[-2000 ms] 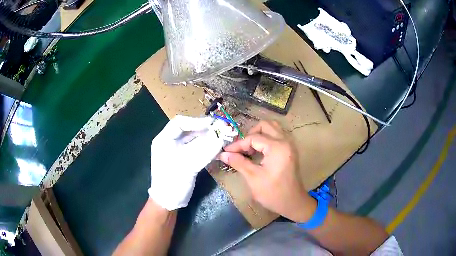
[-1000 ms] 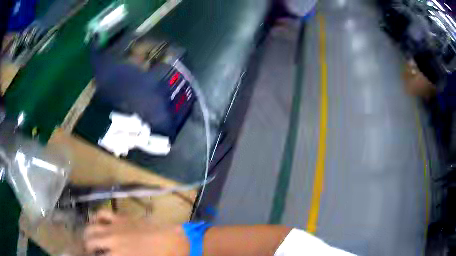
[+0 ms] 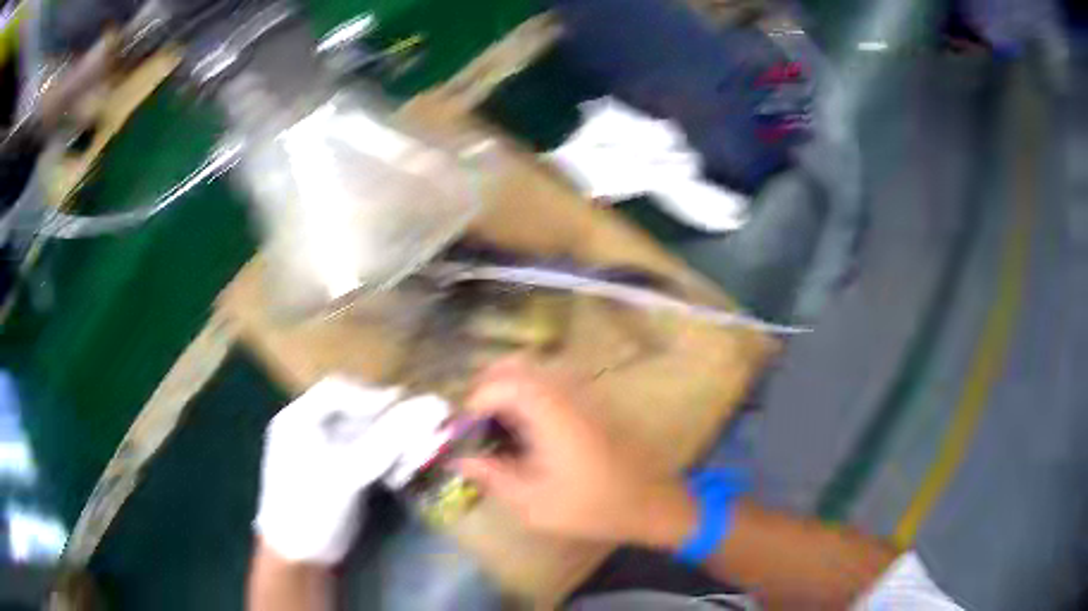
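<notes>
The head view is blurred. My left hand (image 3: 328,463), in a white glove, is at the lower left over the front edge of the cardboard. My bare right hand (image 3: 555,460), with a blue strap on the wrist, is just right of it. The fingertips of both hands meet around thin red and blue-purple lead wires (image 3: 449,443). A small circuit board with yellow parts (image 3: 452,499) hangs below the fingertips. Blur hides the exact grip and which hand bears the board.
A clear fume hood (image 3: 358,197) stands above and left of the hands. The cardboard mat (image 3: 668,400) lies beneath, with a silvery tube (image 3: 620,295) across it. A white glove (image 3: 650,161) lies by the dark soldering station (image 3: 716,90). Green conveyor surface is at left.
The view swung right towards the floor, then came back over the bench. My left hand, out of view one second ago, is in view again. The yellow-parted board now hangs below the fingers.
</notes>
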